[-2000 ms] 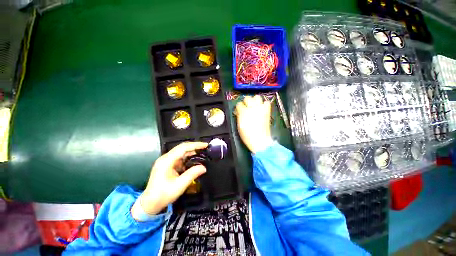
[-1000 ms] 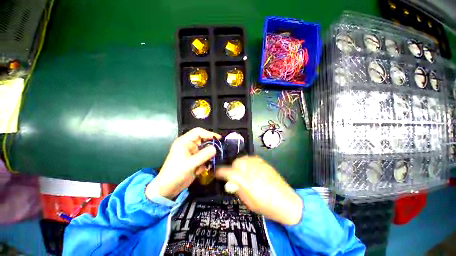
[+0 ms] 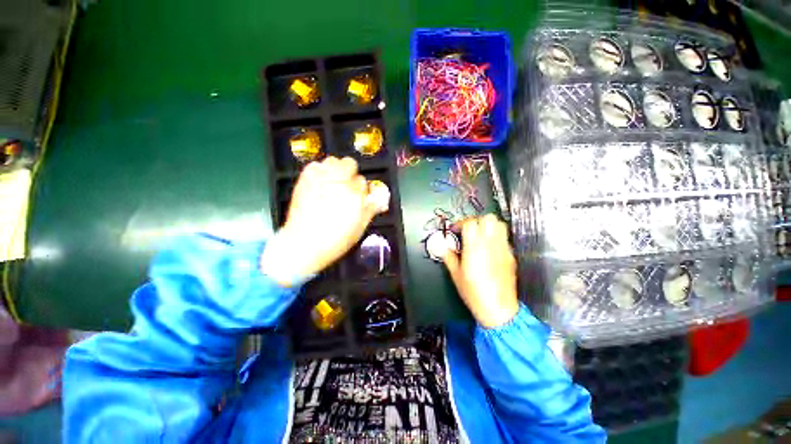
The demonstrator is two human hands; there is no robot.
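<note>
The black component tray holds round units with amber faces. My left hand is over its third row, fingertips at a pale round unit in the right pocket; the grip is hidden. Below it sits a violet-white glossy unit. A dark unit with a thin pale blue line is in the bottom right pocket. On the mat right of the tray, my right hand has thumb and finger closed on the right edge of a silver disc part with thin dark wires.
A blue parts bin holds tangled lead wires. Loose wires lie below it, beside a slim tool. Stacked clear blister trays with round discs stand at right. A metal instrument box is at far left.
The dark unit from my left hand now sits in the bottom right pocket. My left hand has moved up the tray. My right hand has moved right from the unit to the silver disc.
</note>
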